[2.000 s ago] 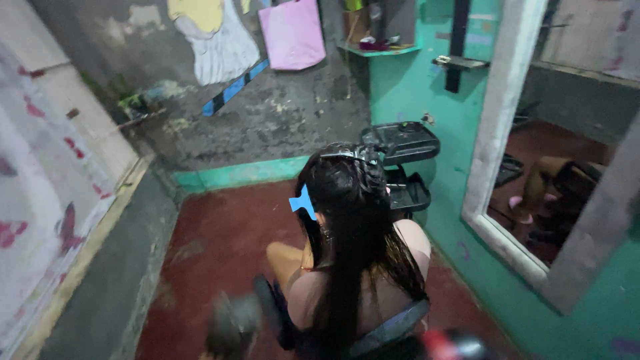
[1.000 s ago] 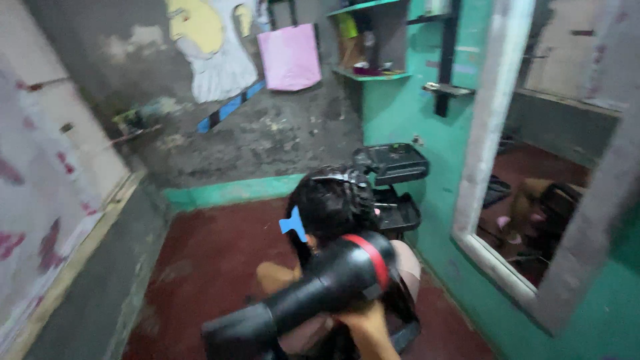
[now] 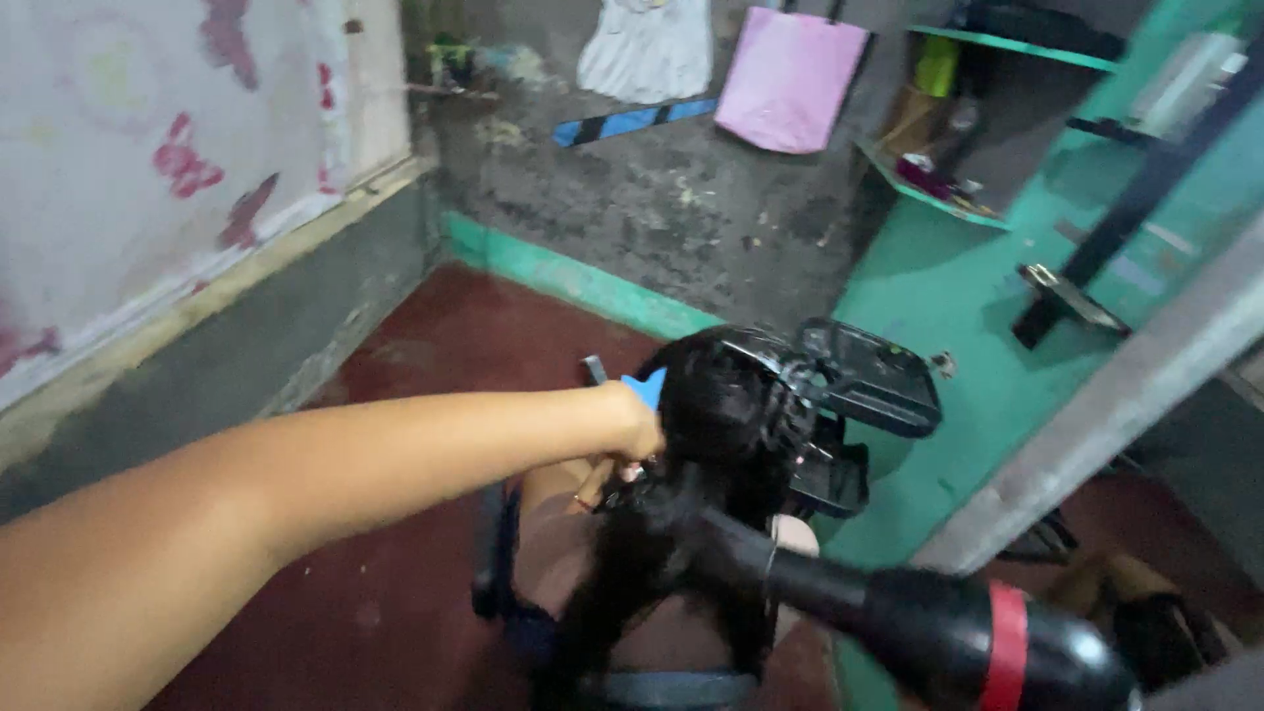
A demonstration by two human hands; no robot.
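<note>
A seated person with long dark hair (image 3: 726, 400) has their back to me. My left arm reaches in from the left, and my left hand (image 3: 637, 430) is at the left side of the hair, beside a small blue thing (image 3: 647, 385). A short grey end of some object (image 3: 593, 369) shows just past the hand; whether my fingers hold it or the hair is unclear. A black hair dryer with a red band (image 3: 938, 622) comes in from the lower right, its blurred nozzle at the hair on the person's back. My right hand is out of view.
A black tiered tray cart (image 3: 879, 380) stands beyond the person, against the green wall. A framed mirror (image 3: 1116, 395) is close on the right. Corner shelves (image 3: 953, 207) and a pink bag (image 3: 790, 79) hang beyond. A chair's backrest (image 3: 676, 688) is below.
My left arm has come into view, its hand at the hair. The dryer, in front of the head a second ago, has moved to the lower right; the hand seen under it is out of view.
</note>
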